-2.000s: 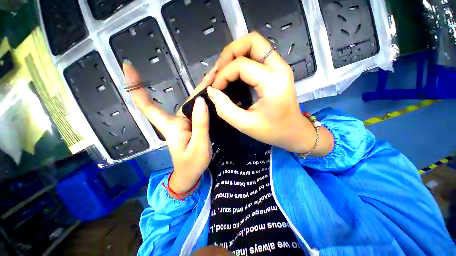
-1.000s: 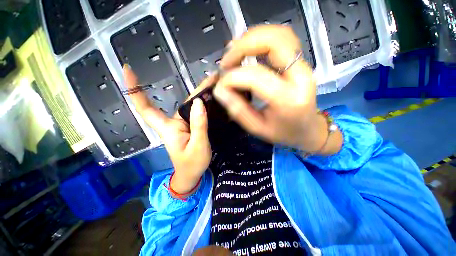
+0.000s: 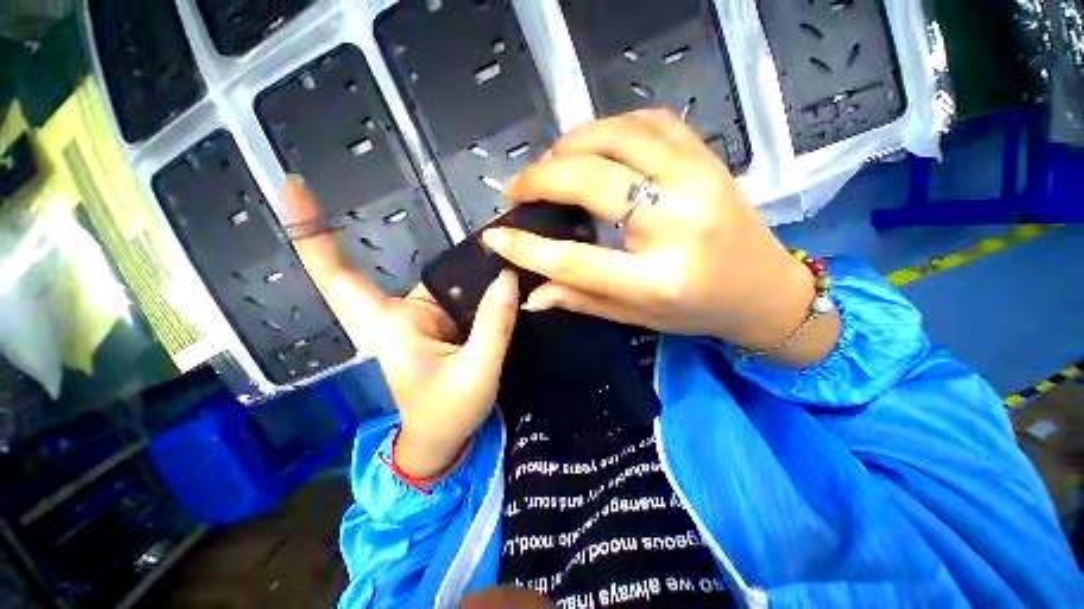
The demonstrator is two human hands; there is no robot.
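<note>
A black phone housing (image 3: 466, 271) is held between both hands in front of my chest, its lower part lost against the black shirt. My left hand (image 3: 416, 345) grips its left end, thumb on the near face, index finger raised. Thin dark strips (image 3: 312, 227) lie across that raised index finger. My right hand (image 3: 666, 232) holds the housing's right side, its thumb and fingertips on the face; the fingers hide part of it. The blister tray (image 3: 243, 93) beyond the hands holds several black housings in its pockets.
A pale yellow strip sheet (image 3: 125, 226) and crumpled clear film (image 3: 42, 286) lie left of the tray. A blue stool (image 3: 220, 458) is at lower left, another blue stool or frame (image 3: 951, 179) at right. Shiny stacked trays (image 3: 1052, 60) show at upper right.
The housing has turned so more of its dark face shows. My right hand, blurred a second ago, has turned, with its fingers now laid across the housing. The left index finger remains raised with the strips.
</note>
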